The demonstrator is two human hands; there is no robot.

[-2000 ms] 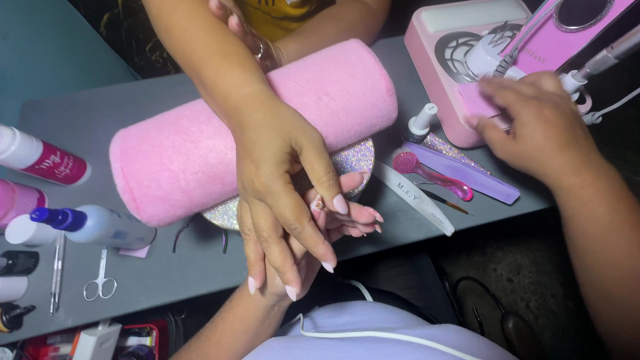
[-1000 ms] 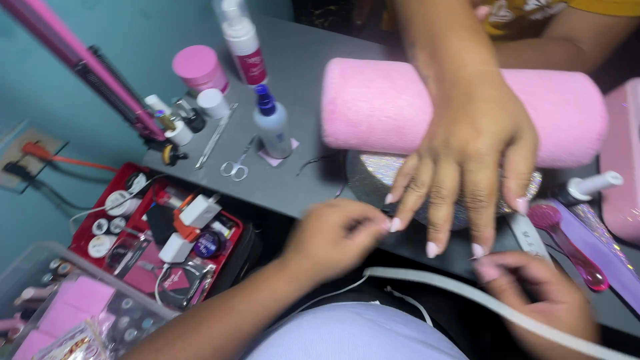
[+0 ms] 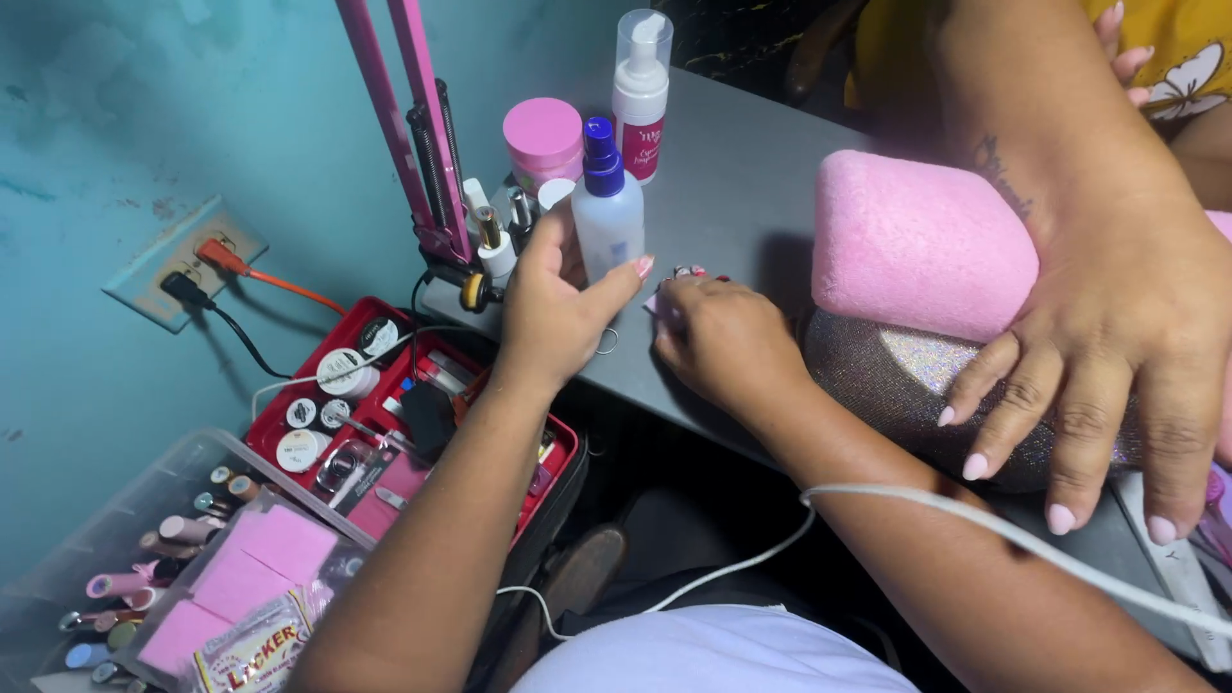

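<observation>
My left hand is wrapped around a clear spray bottle with a blue pump top, which stands upright at the table's left part. To its right, my right hand is on the tabletop with its fingers on a small pink pad; the fingertips are partly hidden. Another person's hand, with pale pink nails, is spread palm down across the pink plush armrest and the glittery cushion below it. The ring of a pair of scissors shows beside my left wrist.
A foam pump bottle, a pink jar and small polish bottles stand behind my left hand. Below left are a red tray of jars and a clear bin. A white cable crosses over my right forearm. A nail file lies at right.
My hands have moved left from beside the other person's fingers to the spray bottle and the pink pad. My left hand has taken hold of the bottle. The view has swung left.
</observation>
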